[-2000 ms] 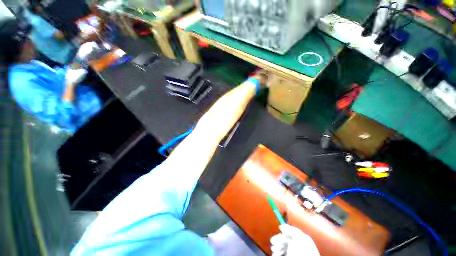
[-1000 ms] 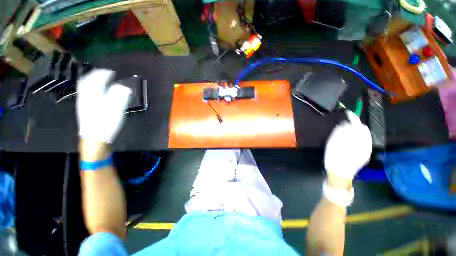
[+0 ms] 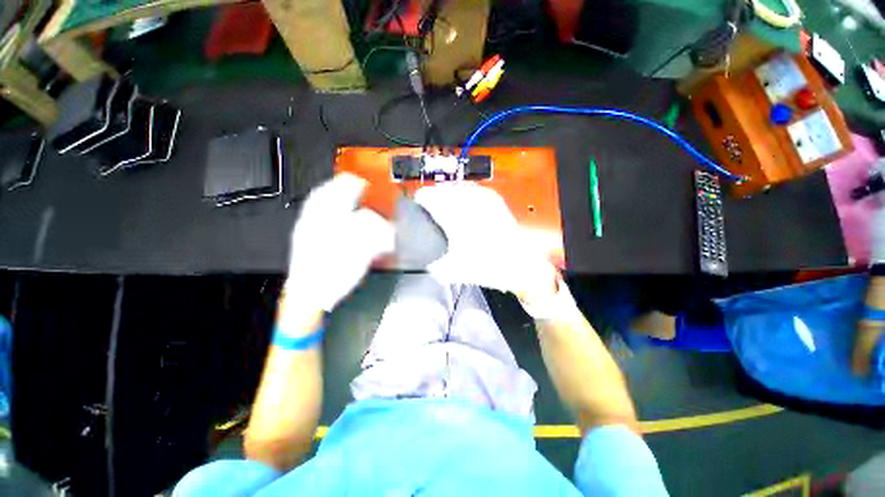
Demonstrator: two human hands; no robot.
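A grey set-top box (image 3: 418, 236) is held between my two white-gloved hands above the orange-brown fixture board (image 3: 543, 209), partly covered by the gloves. My left hand (image 3: 337, 238) is on its left side. My right hand (image 3: 485, 236) covers its right side. The jig connectors (image 3: 442, 167) stand along the board's far edge, just beyond the box, with a gap between. A blue cable (image 3: 582, 111) curves from them to the orange-brown test box (image 3: 762, 121). A green pen (image 3: 595, 198) lies on the black bench right of the board.
A dark box (image 3: 243, 165) lies left of the board, with several leaning dark boxes (image 3: 118, 121) further left. A remote control (image 3: 710, 225) lies at right. AV leads (image 3: 482, 78) and black leads are behind the jig. Another person's arm (image 3: 870, 320) shows at the right edge.
Both hands have moved inward over the board and now hold a box. The dark box right of the board is gone from its spot. The green pen now lies on the bench there.
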